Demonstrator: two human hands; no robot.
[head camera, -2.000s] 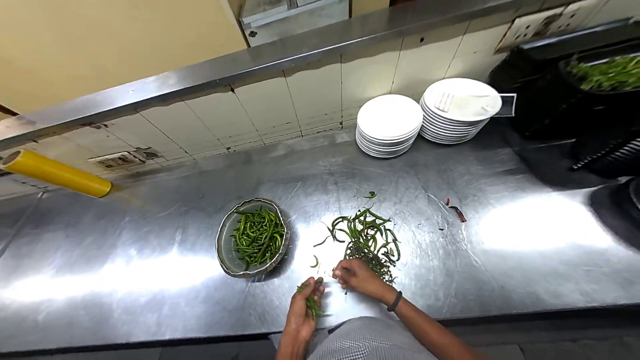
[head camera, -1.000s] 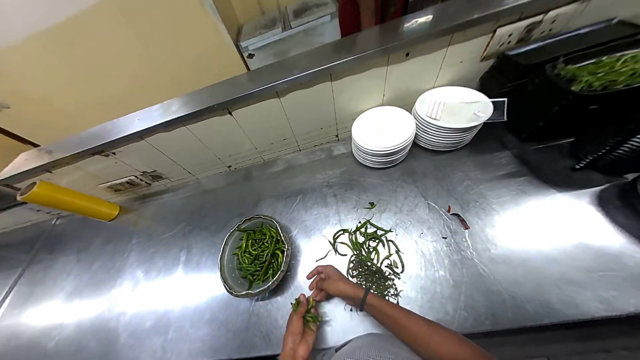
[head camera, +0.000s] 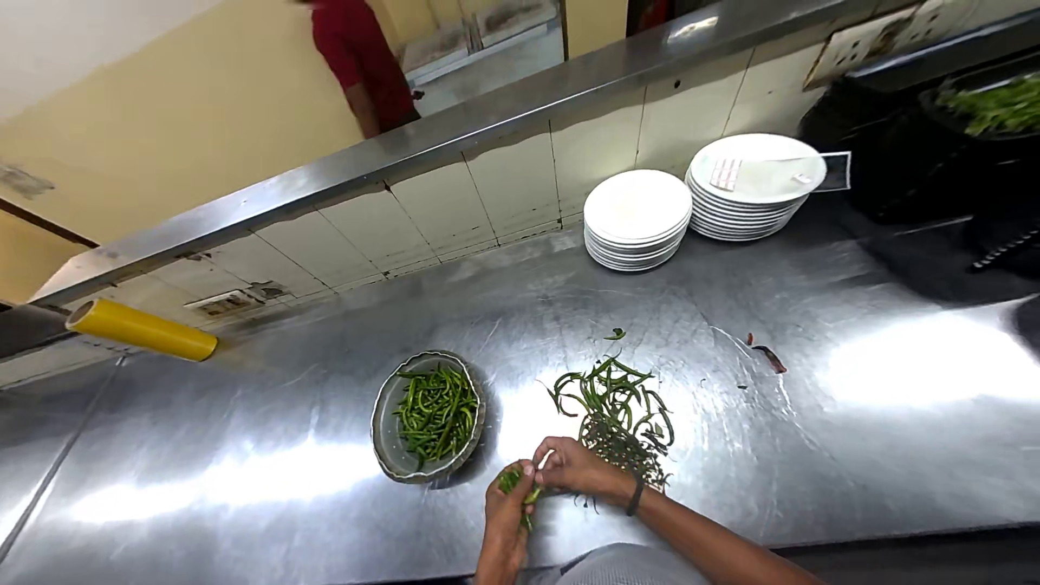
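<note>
My left hand (head camera: 509, 505) is closed around several green chillies (head camera: 528, 496) near the front edge of the steel counter. Fingertips of my right hand (head camera: 578, 469) meet it at the chillies; whether they pinch a stem is too small to tell. A round bowl (head camera: 380, 431) with a wavy rim, holding many green chillies (head camera: 439, 413), stands left of both hands. Beyond my right hand lies a loose pile of green chillies (head camera: 611, 390), with a heap of small dark stems (head camera: 630, 449) at its near side, partly behind my right wrist.
Two stacks of white plates (head camera: 638, 213) (head camera: 751, 175) stand by the tiled wall. A yellow roll (head camera: 142, 329) lies at the back left. Dried red chilli pieces (head camera: 769, 357) lie at right, near black containers (head camera: 877, 154) with greens. Beyond the ledge (head camera: 455, 134) is a person in red (head camera: 366, 61).
Both hands stay together at the chillies near the bowl. The person in red beyond the ledge now shows farther left than one second ago.
</note>
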